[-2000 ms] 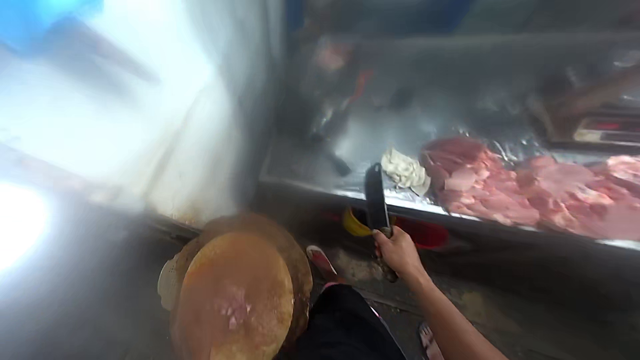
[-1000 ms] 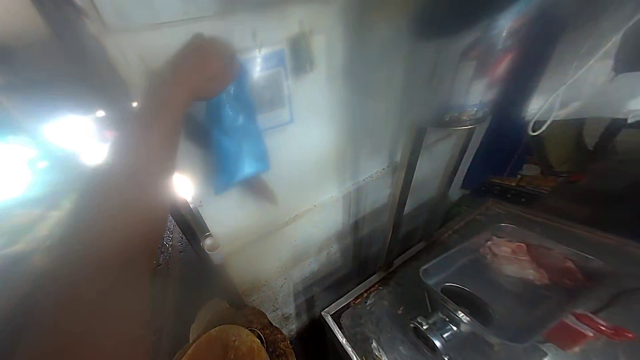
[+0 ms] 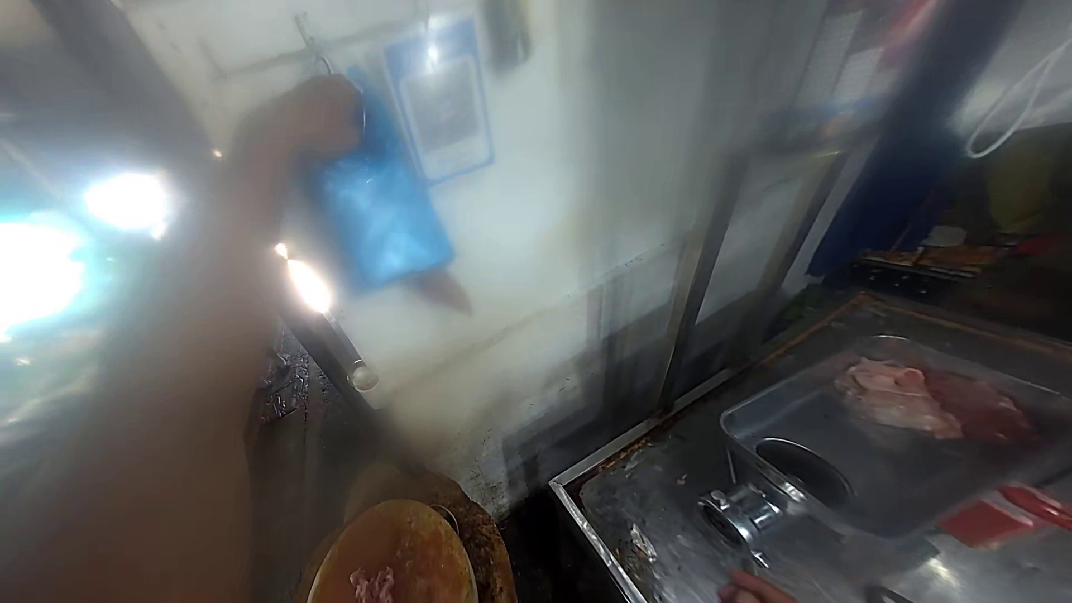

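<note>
My left hand (image 3: 322, 117) is raised in front of the pale wall, its fingers closed at the top of a blue plastic bag (image 3: 385, 222) hanging below a metal hook. Blur hides the exact finger grip. Fingers of my right hand (image 3: 754, 589) show at the bottom edge, below the metal mouth of a meat grinder (image 3: 745, 515); what they hold is hidden. A clear-looking metal tray (image 3: 804, 486) sits over the grinder, with raw meat (image 3: 904, 398) at its far side. Small meat scraps (image 3: 373, 584) lie on a round wooden chopping block (image 3: 419, 544).
A metal-edged counter (image 3: 599, 544) spans the lower right, with a red object (image 3: 988, 521) beside the tray. A blue-bordered sheet (image 3: 440, 100) hangs on the wall by the bag. Bright lights (image 3: 126, 201) glare at left. A white cord (image 3: 1005, 109) hangs at upper right.
The view has swung from the meat counter to the wall. My left hand, unseen two seconds ago, is up at the blue bag. The cleaver then in my right hand is out of sight.
</note>
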